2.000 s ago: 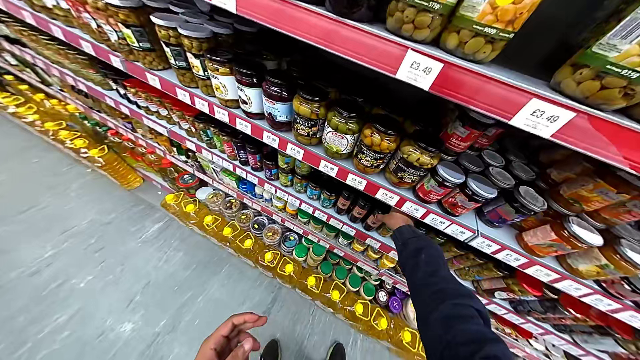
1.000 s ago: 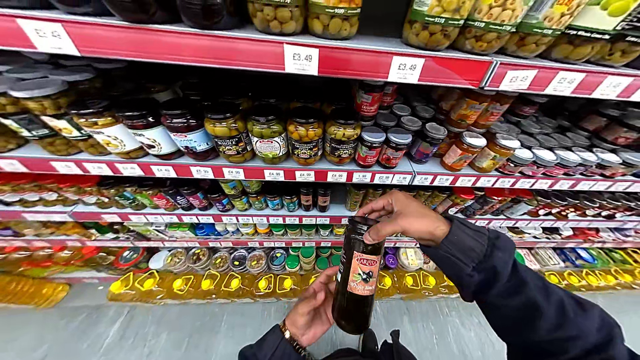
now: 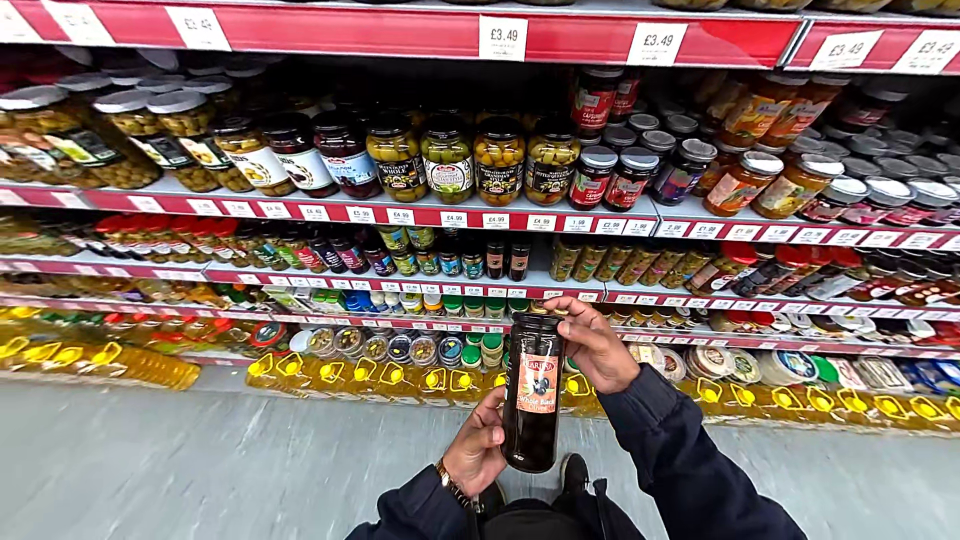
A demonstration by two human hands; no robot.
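Note:
A tall glass jar of whole black olives point(image 3: 534, 431) is upright between my two hands, its label facing me. My left hand point(image 3: 478, 444) holds the lower left side, thumb and fingers against the glass. Around the black lid at the top right, my right hand point(image 3: 596, 345) has its fingers closed. Two similar slim dark jars point(image 3: 518, 260) stand on a shelf beyond the held one. Above them is a row of larger olive jars point(image 3: 500, 161) with black lids.
Red-edged shelves point(image 3: 405, 28) cross the view, stacked with jars of peppers point(image 3: 742, 184), pickles and spreads. Large yellow-capped oil bottles point(image 3: 375, 382) line the lowest level. Below is a grey floor point(image 3: 187, 465), with my dark shoes point(image 3: 574, 474) near the bottom middle.
Two seconds ago my right hand reached into a shelf and my left hand was apart from everything. Since then the olive jar has come out in front of me, held by both hands. The view has turned.

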